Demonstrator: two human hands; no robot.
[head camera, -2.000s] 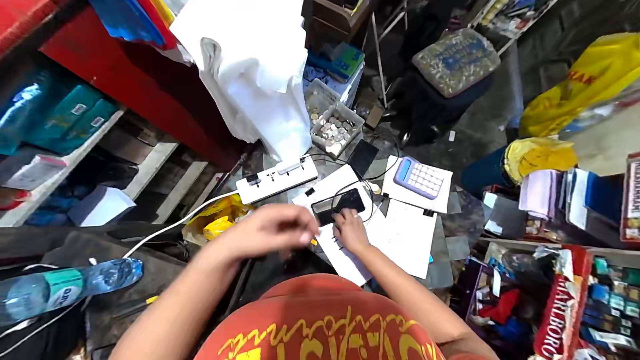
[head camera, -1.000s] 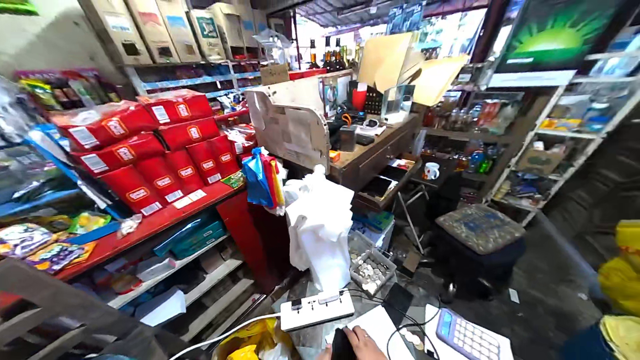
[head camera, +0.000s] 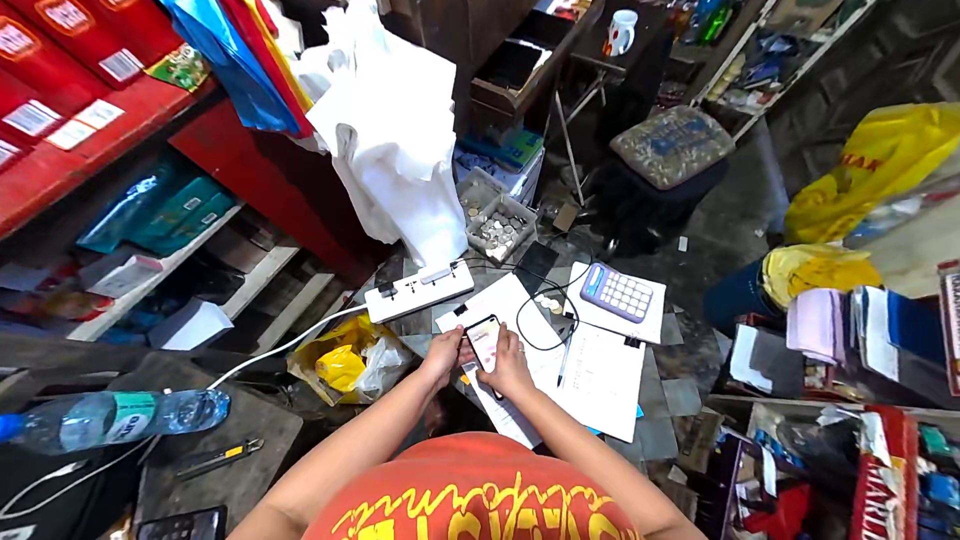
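Note:
A smartphone (head camera: 484, 342) with its screen lit is held upright between both my hands, over the papers. My left hand (head camera: 445, 352) grips its left edge, and my right hand (head camera: 510, 364) holds its right edge with the thumb over the lower screen. Beneath and beside them lie clipped paper sheets (head camera: 611, 382) bearing writing, with a pen (head camera: 563, 364) on them. A purple calculator (head camera: 617, 292) rests on more paper to the right. A thin black cable (head camera: 541, 287) loops across the sheets. Behind the phone is a white power strip (head camera: 420, 292).
A divided plastic tray of coins (head camera: 500, 227) stands behind the papers, near hanging white plastic bags (head camera: 405, 142). At the left are a yellow bag (head camera: 337, 364), a water bottle (head camera: 120, 420) and a utility knife (head camera: 220, 459). A cushioned stool (head camera: 673, 146) stands at the back right.
Two seconds ago the phone lay dark at my right hand, with my left hand raised apart from it. Now both hands hold it and its screen is lit. The view swung up and back down.

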